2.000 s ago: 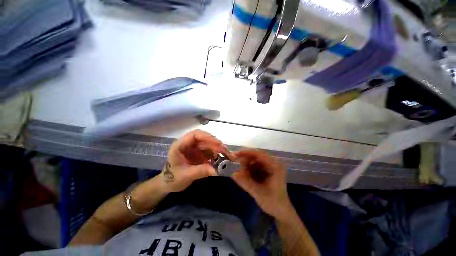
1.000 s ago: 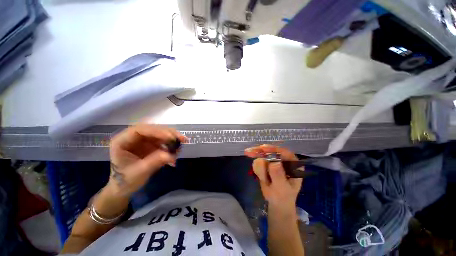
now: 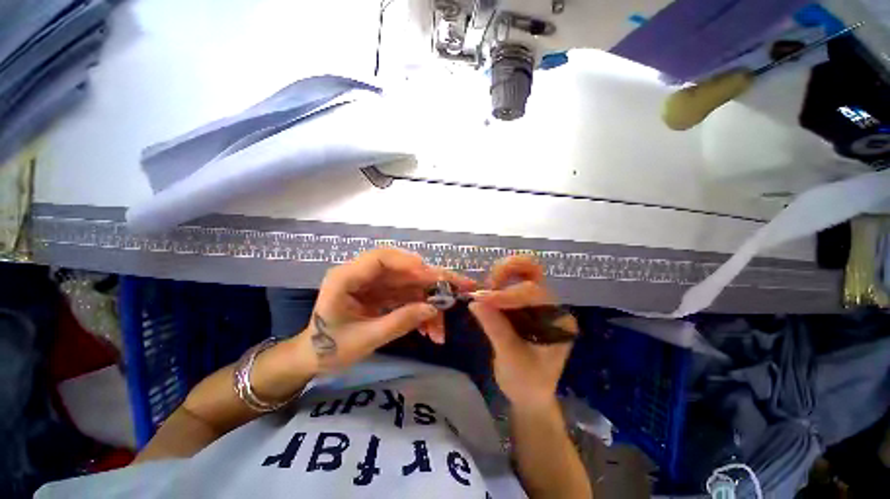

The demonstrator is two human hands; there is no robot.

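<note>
My left hand (image 3: pixel 376 302) holds a small round metal part, likely the bobbin case (image 3: pixel 442 295), at its fingertips in front of the table edge. My right hand (image 3: pixel 525 331) is close beside it, its fingertips almost at the metal part. A dark, slim tool, possibly the thread snips (image 3: pixel 546 325), lies in the right palm, partly hidden by the fingers. A folded pale blue-grey fabric piece (image 3: pixel 263 146) lies on the white table left of the needle area (image 3: pixel 457 29).
The grey ribbed cylinder (image 3: pixel 511 83) hangs by the needle. A wooden-handled tool (image 3: pixel 707 100) lies under the purple strip (image 3: pixel 683 34). A white strip (image 3: pixel 771 239) hangs at right. Ruler tape (image 3: pixel 263 244) runs along the edge. Blue crates (image 3: pixel 195 341) stand below; a fabric pile (image 3: pixel 49 68) lies far left.
My hands were apart a second ago and have come together at the metal part. The dark tool has stayed in my right hand since then. The view has shifted.
</note>
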